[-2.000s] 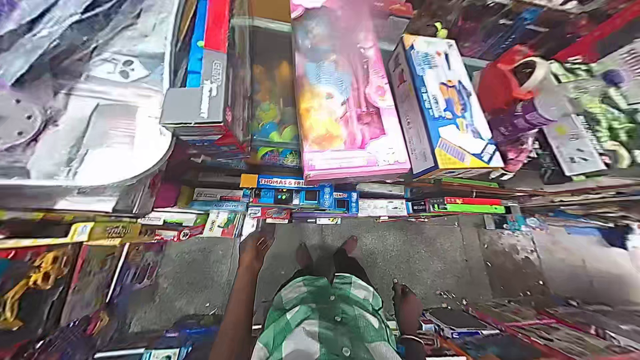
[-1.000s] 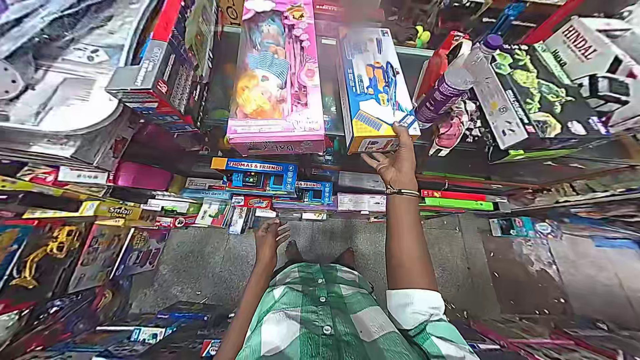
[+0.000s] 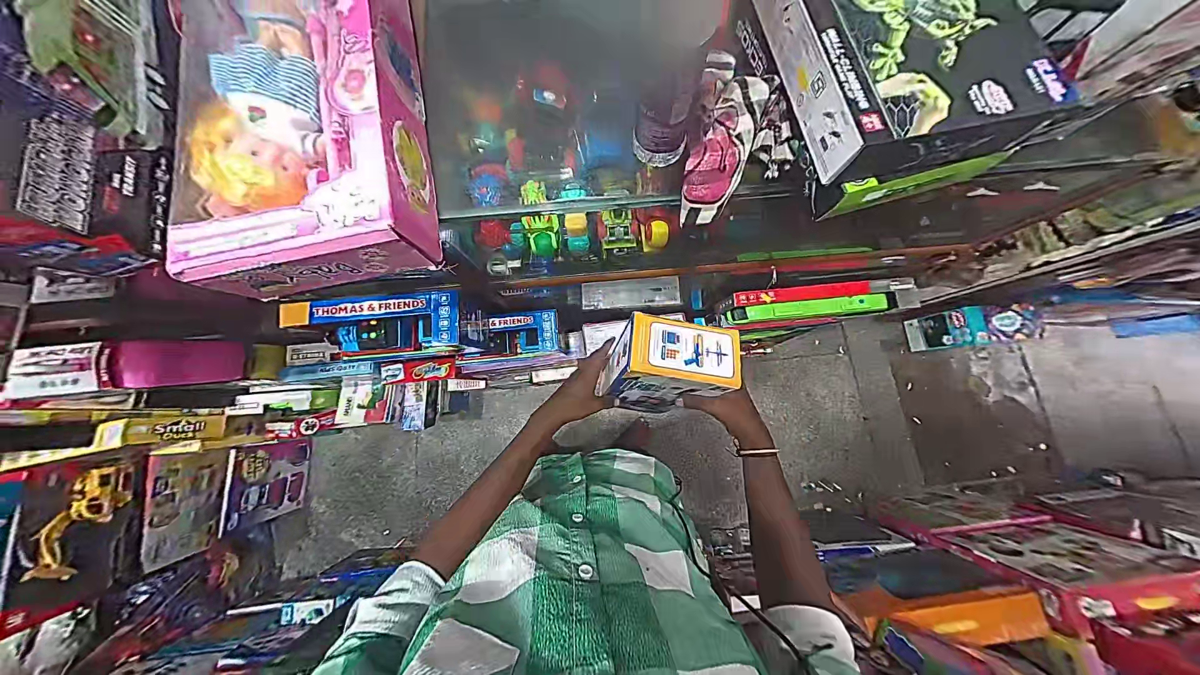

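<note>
A yellow, white and blue toy box [image 3: 689, 352] is held upright in front of my body, its yellow end facing up. My left hand [image 3: 583, 389] grips its left side, and my right hand [image 3: 729, 405] holds its lower right side, with a bracelet on that wrist. Beyond it stands the glass counter [image 3: 572, 122], with small colourful toys [image 3: 572, 230] behind the glass. A pink boxed doll [image 3: 281, 159] lies on the counter at the left. The box's underside is hidden.
A black toy box [image 3: 919, 84] and a pink sneaker [image 3: 717, 169] sit on the counter at the right. Blue train toy boxes [image 3: 375, 321] line the counter's foot. Stacked toy boxes [image 3: 187, 497] stand at the left, and more [image 3: 1050, 562] lie at the lower right. Grey floor [image 3: 825, 441] shows between.
The box stood on the counter beside the boxed doll, where my right hand touched it one second ago. Both hands now hold it near my body. The view has shifted.
</note>
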